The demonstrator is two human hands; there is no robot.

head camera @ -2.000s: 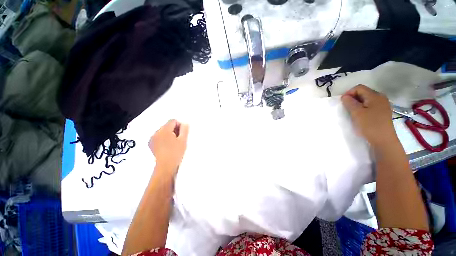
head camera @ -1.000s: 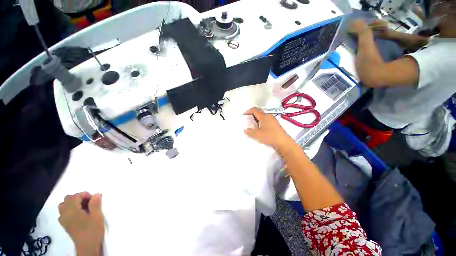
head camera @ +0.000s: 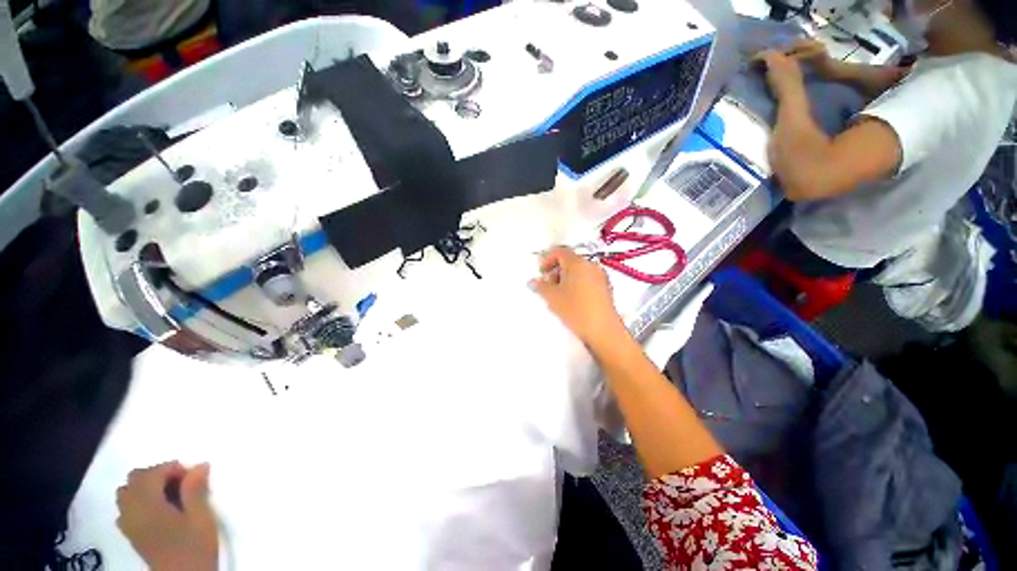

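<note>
White fabric (head camera: 368, 446) lies over the table front and hangs down at the lap. The white sewing machine (head camera: 240, 223) stands behind it, its presser foot area (head camera: 329, 332) at the fabric's far edge. My left hand (head camera: 170, 515) is at the lower left on the fabric, fingers curled; the grip is overexposed. My right hand (head camera: 574, 292) pinches the fabric's far right edge. Red-handled scissors (head camera: 645, 245) lie just beyond my right hand. Black fabric strips (head camera: 441, 192) drape over the machine arm, with black threads (head camera: 452, 251) below them.
Dark cloth (head camera: 45, 368) fills the left side. A blue crate (head camera: 730, 292) with grey garments (head camera: 742, 385) stands at the right of the table. Another person (head camera: 926, 167) in a white top works at the upper right, near a red stool (head camera: 797, 284).
The view has turned right since the first frame, bringing in the control panel, crate and other person. Lately a small brown tab shows on the machine bed. Both hands keep much the same pose.
</note>
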